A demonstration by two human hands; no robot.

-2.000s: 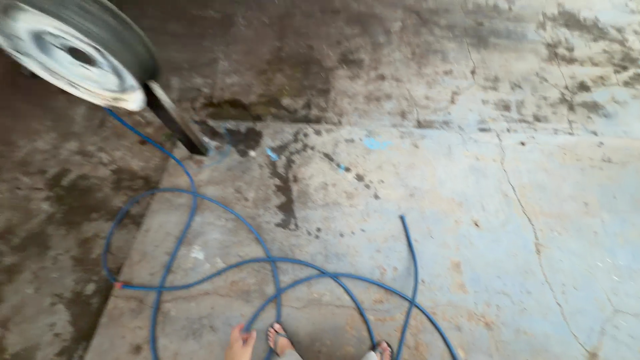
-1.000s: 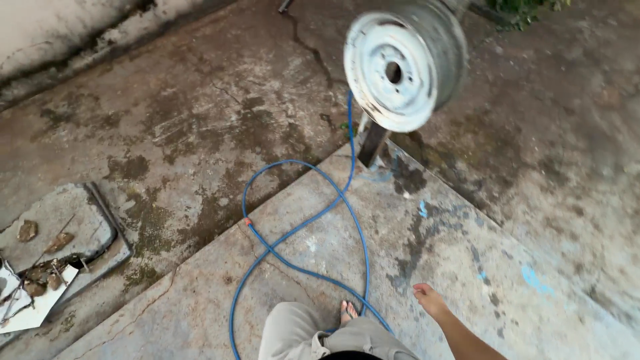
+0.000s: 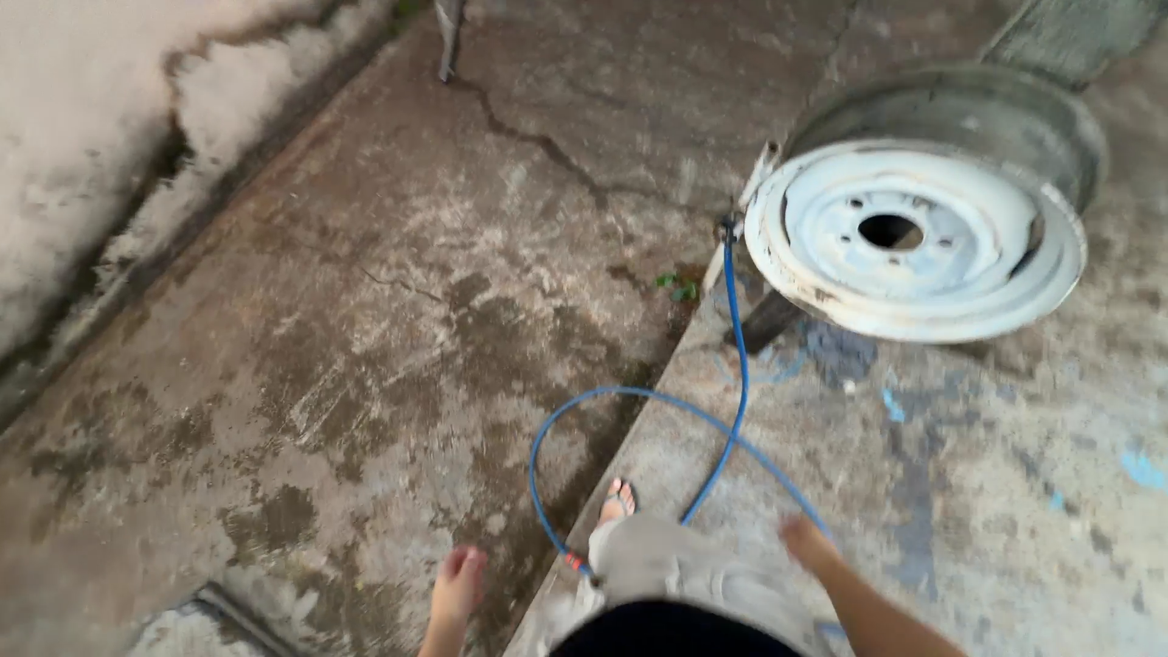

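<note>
My left hand is low in the view, left of my legs, over the brown concrete; nothing shows in it, and its fingers are blurred. My right hand hangs right of my legs, near the blue hose as seen from above, and appears to hold nothing. The hose curls in a loop in front of my feet, with a red fitting beside my knee. Its far end meets a tap at the edge of a white steel wheel rim, which is raised on a post.
A raised concrete slab edge runs diagonally past my foot. At the upper left stands a stained wall. A thin post is at the top. Part of a dark-edged block shows at the lower left.
The view has swung left and come nearer the wheel rim. My left hand has come into view; my right hand remains at my right side.
</note>
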